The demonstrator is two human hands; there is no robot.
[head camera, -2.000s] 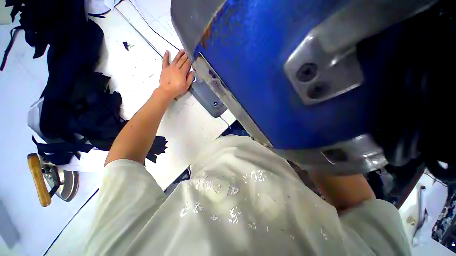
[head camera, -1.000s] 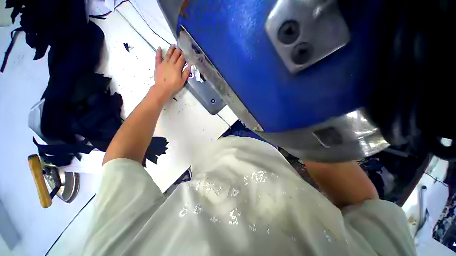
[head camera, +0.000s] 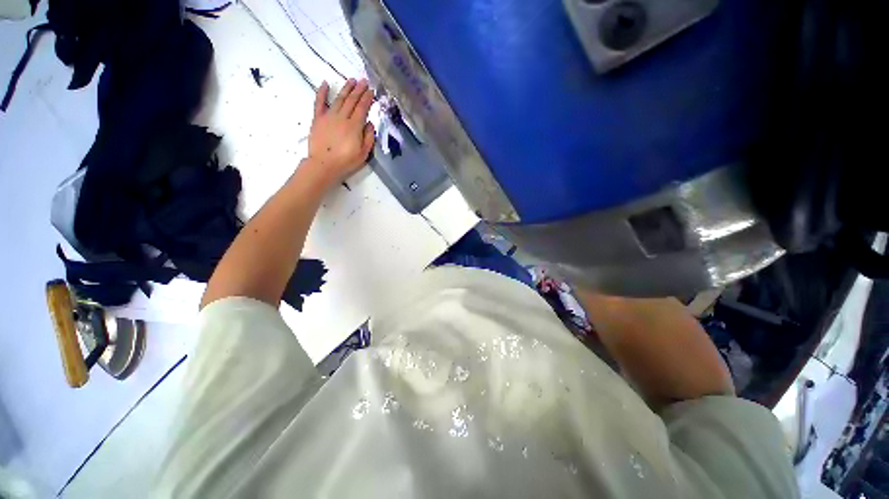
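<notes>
The blue and silver cutting machine (head camera: 585, 127) fills the upper right, very close to the camera. Its flat grey base plate (head camera: 411, 175) shows below its left edge, with small dark scraps on it. My left hand (head camera: 341, 129) is bare and lies flat, fingers spread, on the white paper (head camera: 278, 132) beside the base plate. It grips nothing. My right hand is hidden behind the machine body; only the forearm shows below it. The knife is hidden too.
A black cloth pile (head camera: 156, 175) with ragged edges lies at the left. A round metal tool with a yellow wooden handle (head camera: 66, 333) lies at the lower left. Pale table surface (head camera: 127, 395) with a dark seam continues below. Patterned dark cloth (head camera: 858, 443) shows at the lower right edge.
The machine body has shifted up in the picture, showing more of the base plate and the space below. My left hand stays flat beside the plate, slightly higher in the picture.
</notes>
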